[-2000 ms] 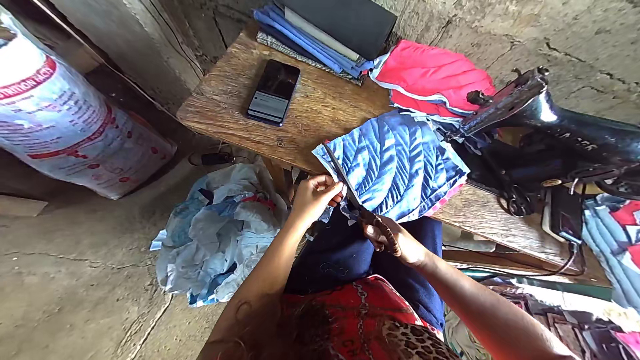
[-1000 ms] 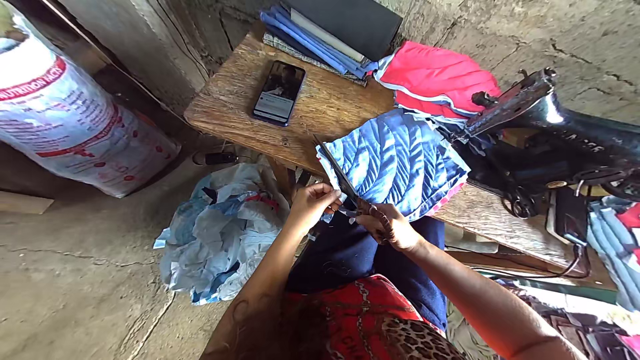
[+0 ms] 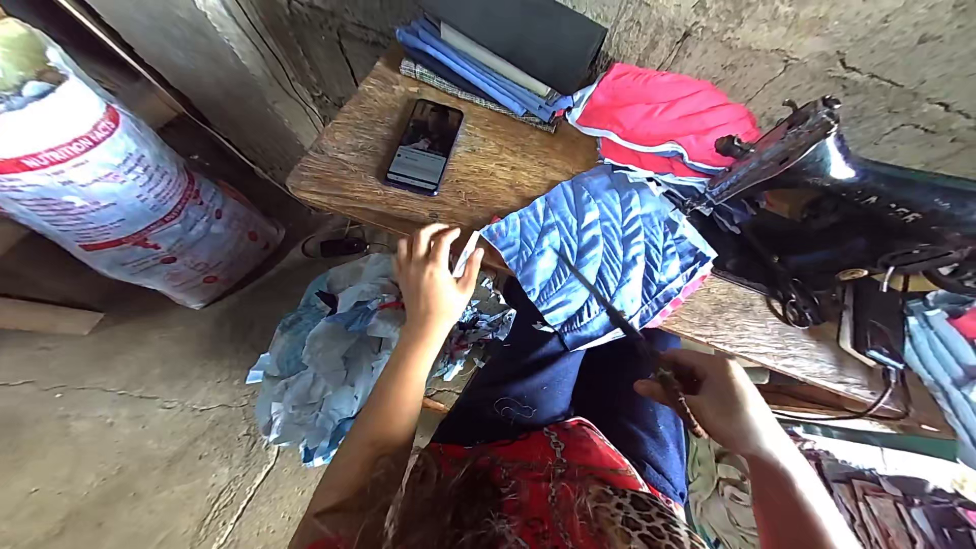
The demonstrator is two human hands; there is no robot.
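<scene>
A blue quilted fabric piece (image 3: 602, 252) lies over the wooden table's front edge and my lap, with pink fabric showing under its right side. My right hand (image 3: 713, 396) holds dark scissors (image 3: 621, 320) by the handles; their blades look closed and point up-left over the fabric. My left hand (image 3: 435, 278) is at the left corner of the blue piece, with a narrow white strip (image 3: 467, 253) between thumb and fingers. Red quilted pieces with pale edging (image 3: 663, 118) lie behind, beside the black sewing machine (image 3: 846, 168).
A smartphone (image 3: 424, 146) lies on the wooden table (image 3: 343, 160), near folded cloths (image 3: 480, 69). Fabric scraps (image 3: 335, 358) are heaped below the left edge. A large printed sack (image 3: 122, 175) stands at left. Another dark device (image 3: 873, 324) with a cable and folded fabrics (image 3: 942, 366) are at right.
My hands, close together at the fabric's edge before, have moved apart. The right hand has drawn the scissors back to the right, and the left hand has moved up-left with a white strip.
</scene>
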